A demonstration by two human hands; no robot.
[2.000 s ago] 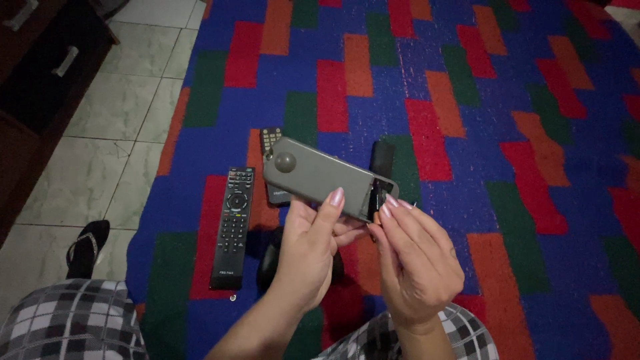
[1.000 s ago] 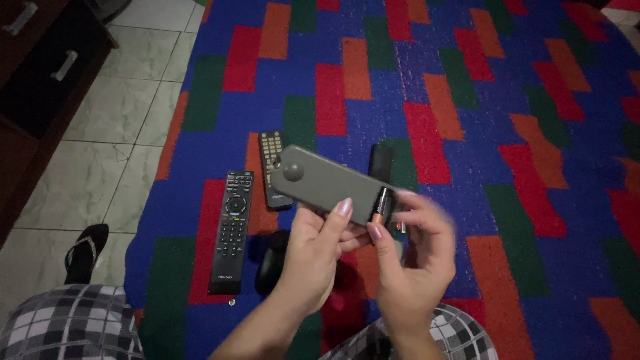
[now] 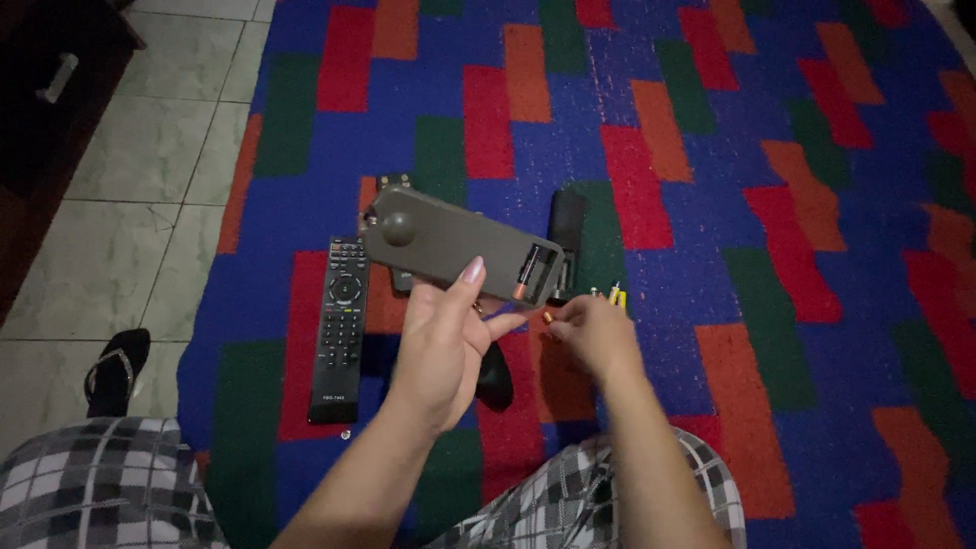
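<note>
My left hand holds a grey remote control, its back facing up, with the thumb on the casing. Its battery compartment is uncovered at the right end. One battery with a copper-coloured end lies in that compartment, beside a vacant slot. Just below and right of it, my right hand pinches a small battery, of which only the copper-coloured end shows. Several more batteries lie on the patterned cloth beyond the right fingers, partly hidden by them.
A black remote control lies left of my left hand. Another remote is partly under the grey one. A black remote lies behind its right end. A dark rounded object sits near my left wrist. The patterned cloth spreads underneath.
My right hand has moved off the battery compartment and now sits slightly below and right of it, pinching a battery. The left hand still holds the grey remote.
</note>
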